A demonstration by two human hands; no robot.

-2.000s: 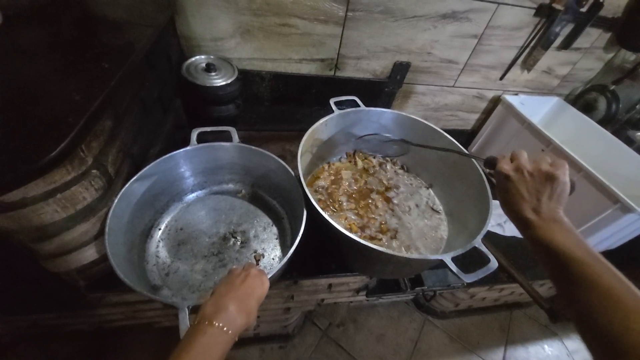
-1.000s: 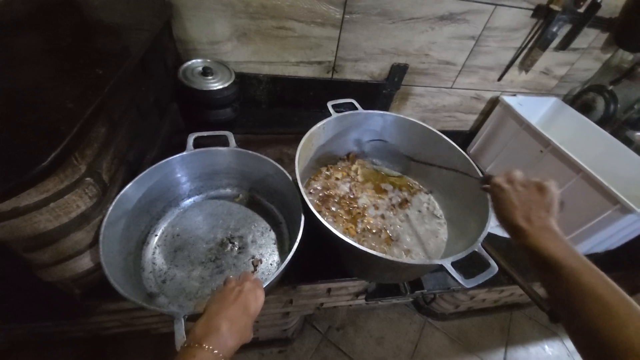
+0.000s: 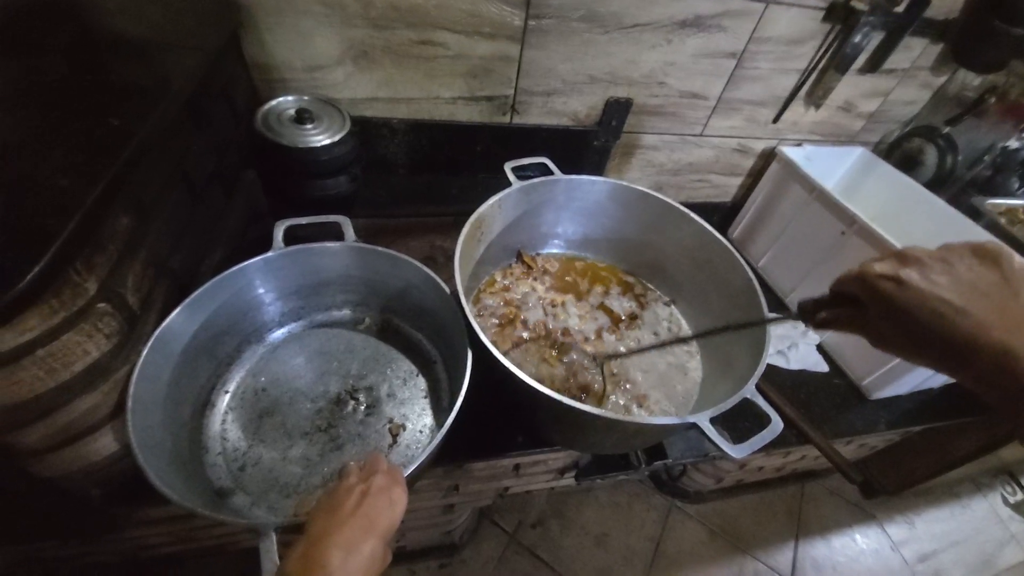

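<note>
My right hand (image 3: pixel 920 308) is closed around the handle of a long metal skimmer (image 3: pixel 696 334), whose head lies in the near part of the food in the right aluminium pot (image 3: pixel 704 280). Small browned pieces and pale froth in amber liquid (image 3: pixel 592 320) cover that pot's bottom. At the near rim of the left aluminium pot (image 3: pixel 296 280) is my left hand (image 3: pixel 352 512), its fingers curled in at the rim; whether they grip it or something else is hidden. Dark specks and a small brown scrap (image 3: pixel 395 432) lie on this pot's wet bottom.
A small lidded pot (image 3: pixel 304 124) stands behind the left pot. To the right are a white plastic bin (image 3: pixel 808 224) and a crumpled white cloth or paper (image 3: pixel 796 346). Knives (image 3: pixel 848 60) hang on the tiled wall. Both large pots' side handles jut outward.
The skimmer's head has gone from the far side of the right pot down into the food on the near side. My left hand remains at the left pot's near rim.
</note>
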